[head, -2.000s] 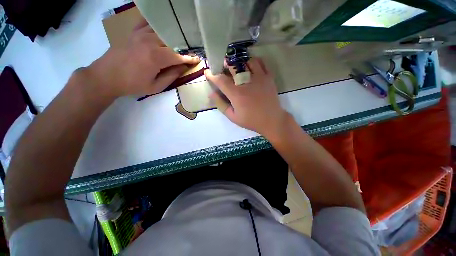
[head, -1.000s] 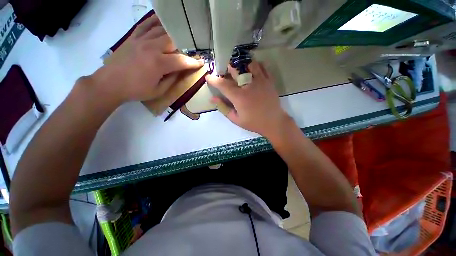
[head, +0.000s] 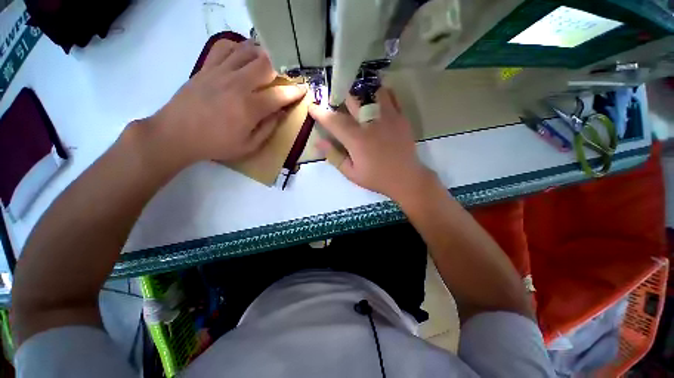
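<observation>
The tan template (head: 267, 161) lies on a maroon pocket piece (head: 298, 142), which shows as a dark border along its right edge and upper left, with a bit of white at the near corner. My left hand (head: 233, 103) presses flat on the template, fingertips beside the lit presser foot (head: 318, 87). My right hand (head: 373, 140) rests on the machine bed just right of the needle area, its thumb and index finger close to the piece's edge. Part of its fingers is hidden behind the machine head (head: 347, 44).
A maroon piece with a white band (head: 29, 151) lies at the table's left. A dark heap (head: 74, 18) is at top left. Yellow-green scissors (head: 593, 144) and pens (head: 548, 133) lie at right. An orange crate (head: 641, 314) with red-orange cloth stands below right.
The template and maroon piece have turned under my left hand, their near end swinging right and towards me. My left hand has shifted slightly right; my right hand has stayed nearly in place.
</observation>
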